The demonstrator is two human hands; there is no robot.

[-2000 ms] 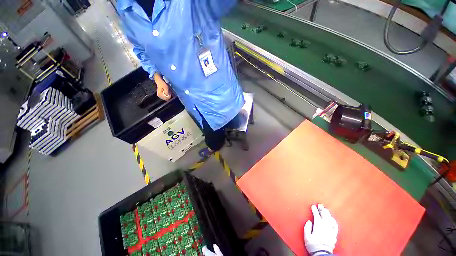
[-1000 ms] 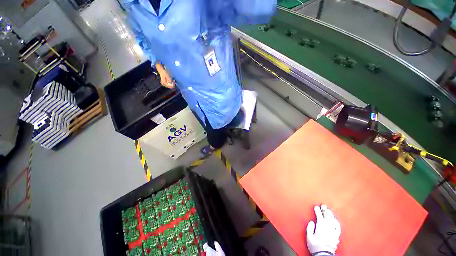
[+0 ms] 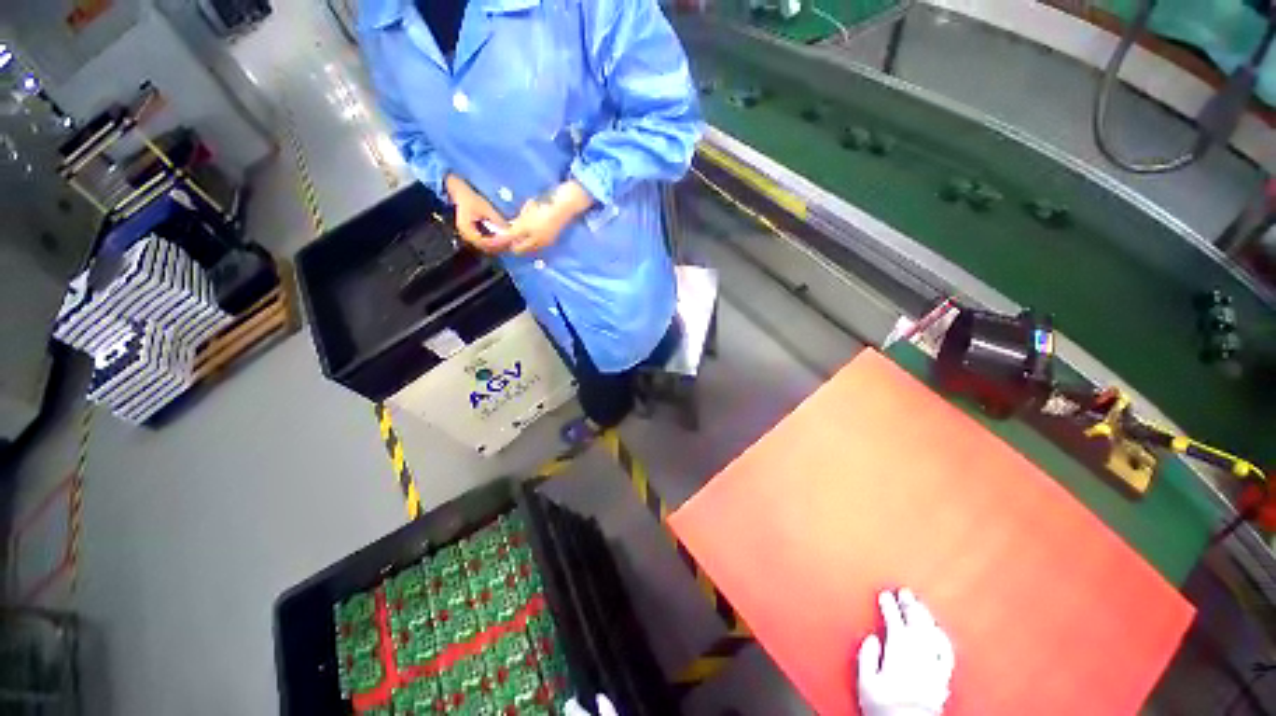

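Observation:
A large red-orange sheet [image 3: 896, 490] lies flat on the bench. My right hand [image 3: 907, 655], in a white glove, rests palm down on its lower part, fingers slightly apart, holding nothing visible. My left hand [image 3: 593, 706], also white gloved, is mostly cut off by the bottom edge, at the right wall of a black bin [image 3: 406, 536]. What its fingers do is hidden. Rows of green circuit boards [image 3: 469, 581] lie in the bin, with red-orange sheet showing between them.
A person in a blue coat [image 3: 560, 182] stands ahead beside another black bin [image 3: 336, 287]. A green conveyor [image 3: 896, 175] carrying small parts runs along the right. A black round device [image 3: 996, 357] and a stand with a yellow-brown block [image 3: 1128, 462] sit behind the sheet. Striped stacks [image 3: 147, 315] stand far left.
The person has lowered a raised arm and brought both hands together in front of the body. My left hand shows less at the bottom edge. My right hand stays on the sheet.

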